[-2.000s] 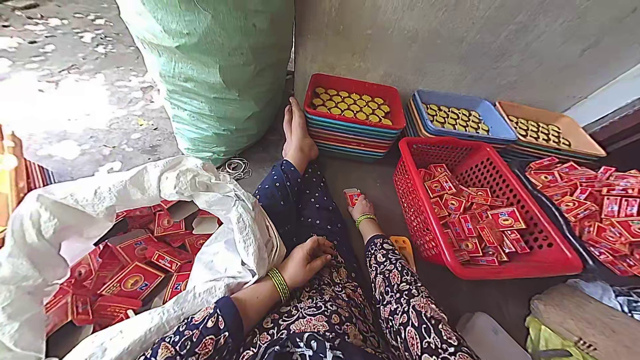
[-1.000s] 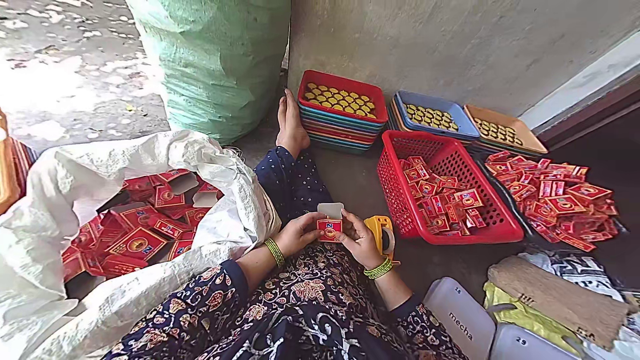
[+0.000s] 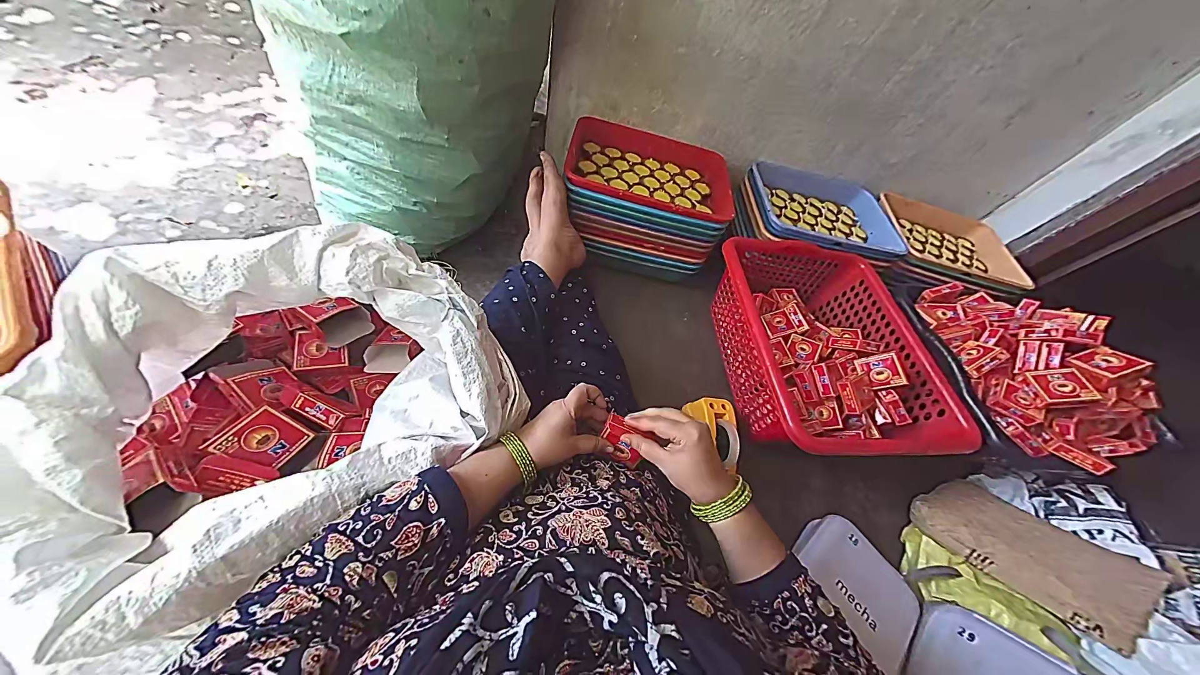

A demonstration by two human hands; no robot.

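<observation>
Over my lap, a small red printed carton (image 3: 621,439) is between my two hands. My right hand (image 3: 680,450) grips it by its right side, fingers across its top. The fingertips of my left hand (image 3: 565,427) are at its left edge; whether they pinch it is hard to tell. The carton's flap no longer stands up. Left of me, a white woven sack (image 3: 450,375) holds red cartons (image 3: 262,436), some with open ends. To the right, a red perforated basket (image 3: 886,448) holds small red cartons (image 3: 881,370). A yellow tape dispenser (image 3: 712,412) lies beside my right hand.
Stacked trays (image 3: 647,211) of round yellow pieces line the wall, with a blue tray (image 3: 825,178) and an orange tray (image 3: 994,248). A green sack (image 3: 422,122) stands beyond my foot. More cartons (image 3: 1059,375) lie on black plastic at right. Plastic lids (image 3: 858,581) and cardboard (image 3: 1031,553) lie lower right.
Two seconds ago my right hand held a carton off to the right and my left hand rested on my lap. Both hands then came together at a carton with a raised flap, which now looks closed.
</observation>
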